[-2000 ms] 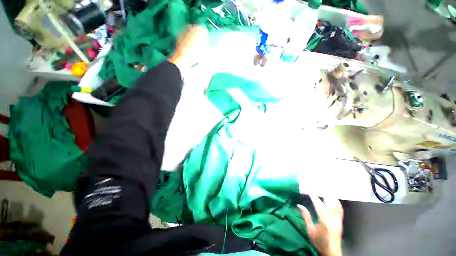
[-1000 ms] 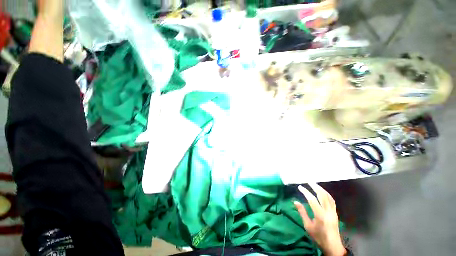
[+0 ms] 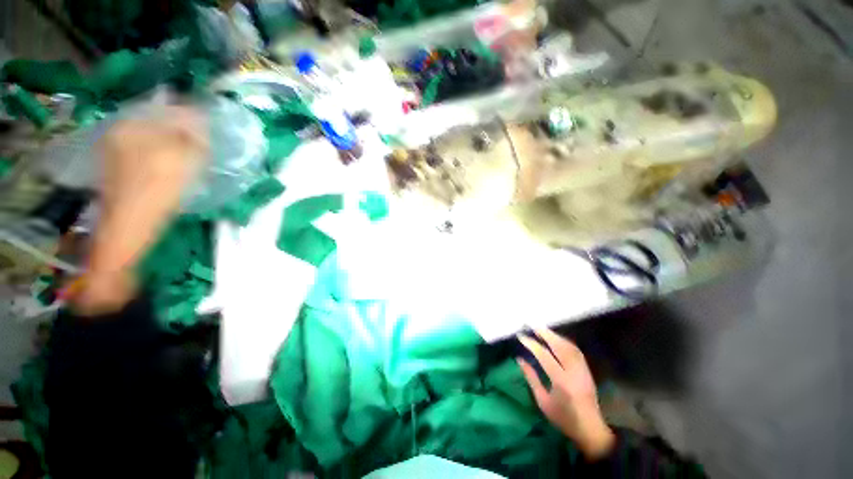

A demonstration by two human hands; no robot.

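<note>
A green garment piece (image 3: 374,374) lies over the front edge of the white table and spills down towards my lap. Its upper part is washed out by glare, and a green strap (image 3: 309,224) lies on the table above it. My right hand (image 3: 561,388) is at the table's front edge beside the cloth, fingers apart. My left hand (image 3: 150,168) is blurred at the upper left, over a clear plastic bag (image 3: 229,150). Its fingers are not clear, so whether it grips the bag cannot be told.
The cream sewing machine (image 3: 599,140) stands right of the glare. Black-handled scissors (image 3: 627,269) lie on the table, with a small-parts tray (image 3: 701,229) beyond. A bottle with a blue cap (image 3: 323,94) stands behind. Green cloth (image 3: 178,271) is heaped left of the table.
My left hand went from the green heap out to the upper left edge, then came back inward and lower. The bag now lies beside it. The view has shifted; my right hand stays by the cloth.
</note>
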